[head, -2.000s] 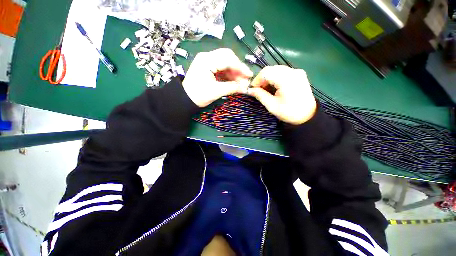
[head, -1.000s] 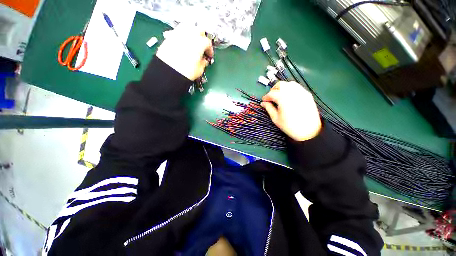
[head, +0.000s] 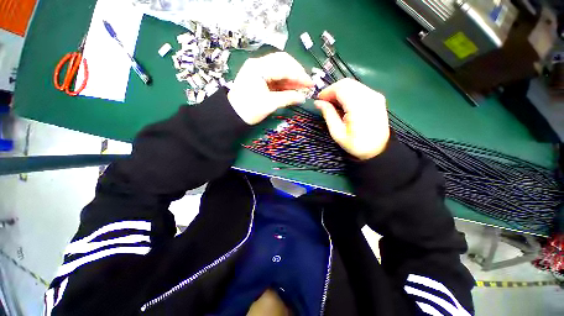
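My left hand (head: 266, 86) pinches a small silver-and-white connector shell (head: 307, 92) between thumb and fingertips, partly hidden by the fingers. My right hand (head: 357, 117) meets it from the right, its fingertips closed on a black cable end beside the shell. How far the end is inside the shell cannot be told. Below the hands lie unfitted cable ends (head: 281, 137) with red and dark tips. Behind the hands, several fitted cables end in silver-and-white connectors (head: 328, 38). A pile of loose connector shells (head: 201, 65) lies left of my left hand.
A clear plastic bag of connectors (head: 247, 18) lies behind the pile. Orange scissors (head: 72, 74) and a blue pen (head: 127, 52) lie on white paper (head: 108, 80) at left. The black cable bundle (head: 488, 179) runs right. A grey machine (head: 467, 37) stands at upper right.
My left hand has moved from the loose pile, right to my right hand, and now holds a connector shell at the cable end. My right hand has risen slightly. The camera view has shifted.
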